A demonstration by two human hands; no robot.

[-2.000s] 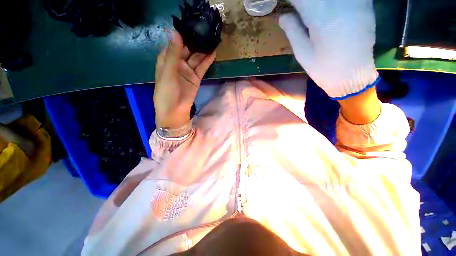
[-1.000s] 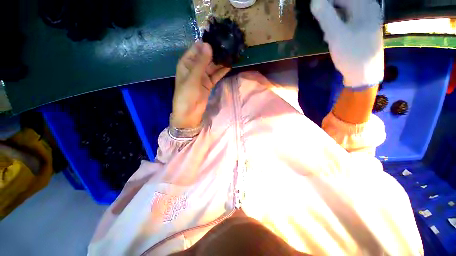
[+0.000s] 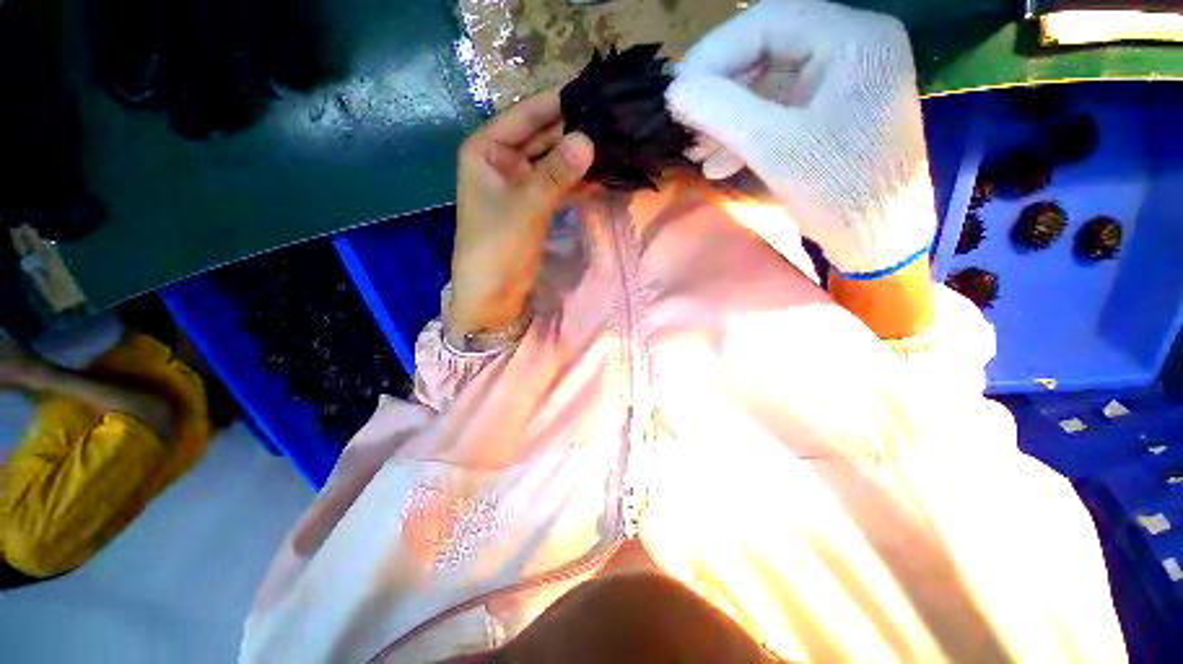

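A black petal part (image 3: pixel 623 119), round with jagged petal-like edges, is held above the bench's front edge at the upper middle. My left hand (image 3: pixel 513 195), bare, grips it from the left with thumb and fingers. My right hand (image 3: pixel 817 123), in a white knit glove with a blue cuff edge, is at the part's right side with thumb and forefinger pinched together. Whether the pinched fingertips hold anything cannot be told. The cardboard mat (image 3: pixel 551 46), stained and taped at its left edge, lies behind the part.
The dark green bench (image 3: pixel 324 156) has a dark heap (image 3: pixel 195 65) at the upper left. A deep blue bin (image 3: pixel 311 344) holds black parts. A lighter blue bin (image 3: pixel 1077 311) on the right holds several spiky assemblies. Dark blue crates (image 3: pixel 1116 480) stand below it. A person in yellow (image 3: pixel 110 441) is at the left.
The gloved right hand has come from the right side of the bench to the part. The left hand has brought the part nearer and tilted it. The view has shifted, showing more of the right bin.
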